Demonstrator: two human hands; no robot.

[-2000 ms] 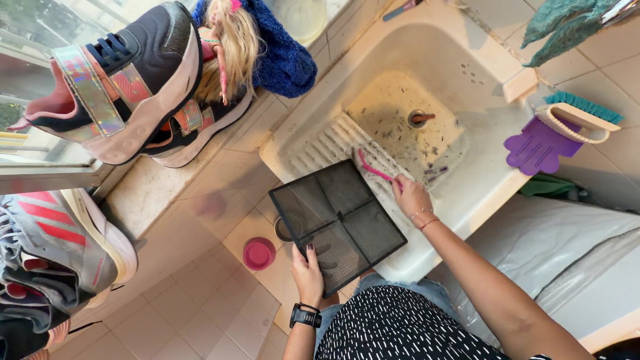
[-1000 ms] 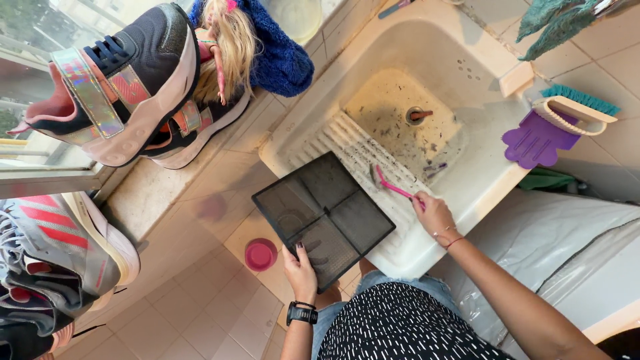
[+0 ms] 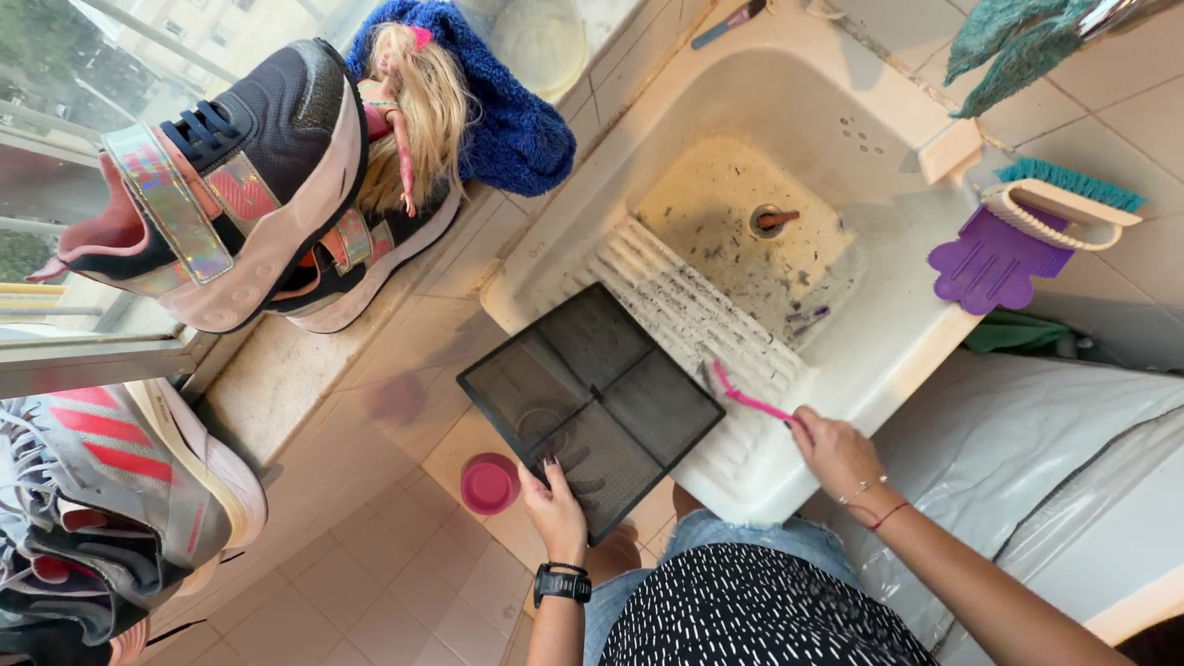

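Note:
My left hand (image 3: 558, 509) grips the lower edge of a dark, framed mesh filter (image 3: 638, 407), its fingers showing through the mesh. The filter is tilted over the left rim of a white laundry sink (image 3: 888, 388). In my right hand (image 3: 837, 450) is the handle of a pink brush (image 3: 754, 401). The brush head is just right of the filter, above the sink's ribbed washboard (image 3: 694, 296). Dark debris lies on the ribs and around the drain (image 3: 770, 220), where a reddish-brown object sits.
Shoes (image 3: 240, 185), a doll (image 3: 407, 111) and a blue towel (image 3: 527, 129) crowd the window ledge at left. A pink bowl (image 3: 489, 484) is below the filter. A teal-bristled brush (image 3: 1064, 199) and purple dustpan (image 3: 994, 259) hang by the sink's right rim.
The brush, held across the filter's upper right part two seconds ago, is now off it, to the right, with my right hand. My left hand still holds the filter.

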